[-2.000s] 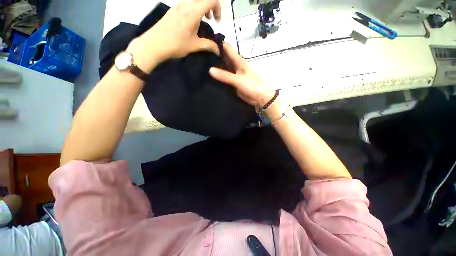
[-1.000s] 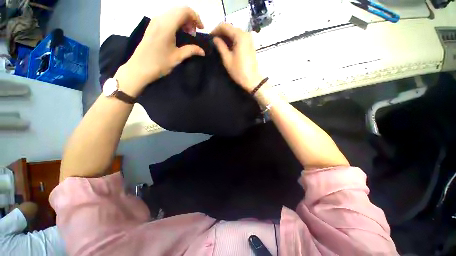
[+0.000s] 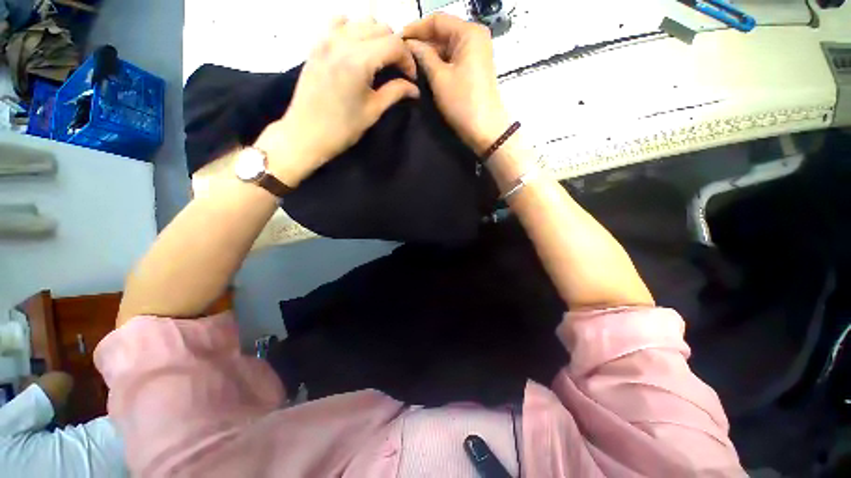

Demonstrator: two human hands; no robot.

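A black garment piece [image 3: 392, 191] lies over the front edge of the cream machine table, and more black cloth [image 3: 411, 322] covers the lap. My left hand [image 3: 350, 89] grips the piece's upper edge with thumb and fingers. My right hand [image 3: 457, 75] pinches the same edge just beside it, the fingertips nearly touching. What lies between the fingertips is too small to tell. The sewing machine's needle area [image 3: 490, 13] is cut off by the top edge, just beyond my right hand.
The machine table [image 3: 672, 121] has blue thread snips [image 3: 720, 12] and a small grey block [image 3: 678, 30]. A blue crate [image 3: 110, 101] stands at left behind a white surface [image 3: 89, 205]. A person's sleeve [image 3: 75, 443] shows at lower left. A pale metal bar [image 3: 746, 182] is at right.
Both hands have come together at the cloth's upper edge, my right hand moving up from the cloth's side. The view has shifted slightly, so the machine's needle area and snips sit higher.
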